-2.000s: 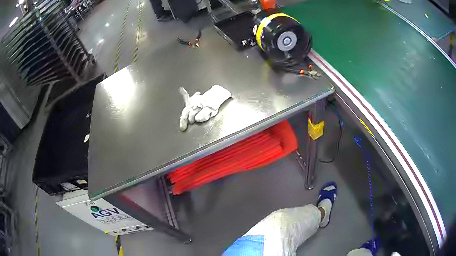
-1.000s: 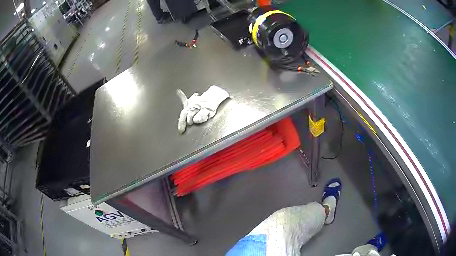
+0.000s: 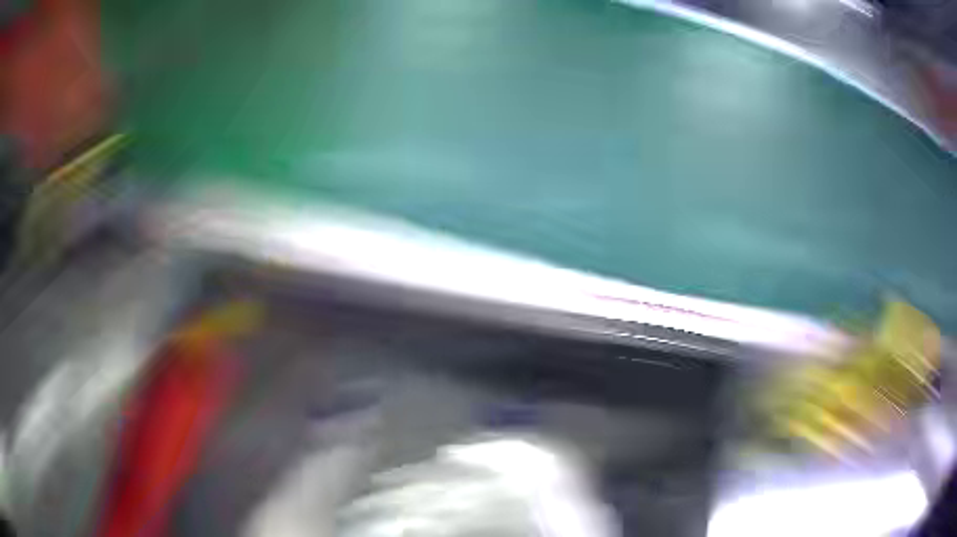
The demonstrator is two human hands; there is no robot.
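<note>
The view is heavily blurred. The wide green conveyor belt (image 3: 546, 157) crosses in front of me, with its pale edge (image 3: 451, 264) running down to the right. Whitish shapes (image 3: 493, 477) at the bottom centre look like my covered legs, but the blur hides their detail. I cannot make out my left hand or my right hand. No held thing can be made out.
A blurred steel table (image 3: 73, 304) is at the left, with a red stack (image 3: 168, 430) beside its edge. A yellow-black blurred object (image 3: 850, 388) and a bright table surface (image 3: 819, 509) are at the right. An orange-red shape (image 3: 52, 79) is at the upper left.
My view has swung quickly to the right. The left table has shifted to the left edge, the belt now fills the upper view, and the right-side object and surface have appeared.
</note>
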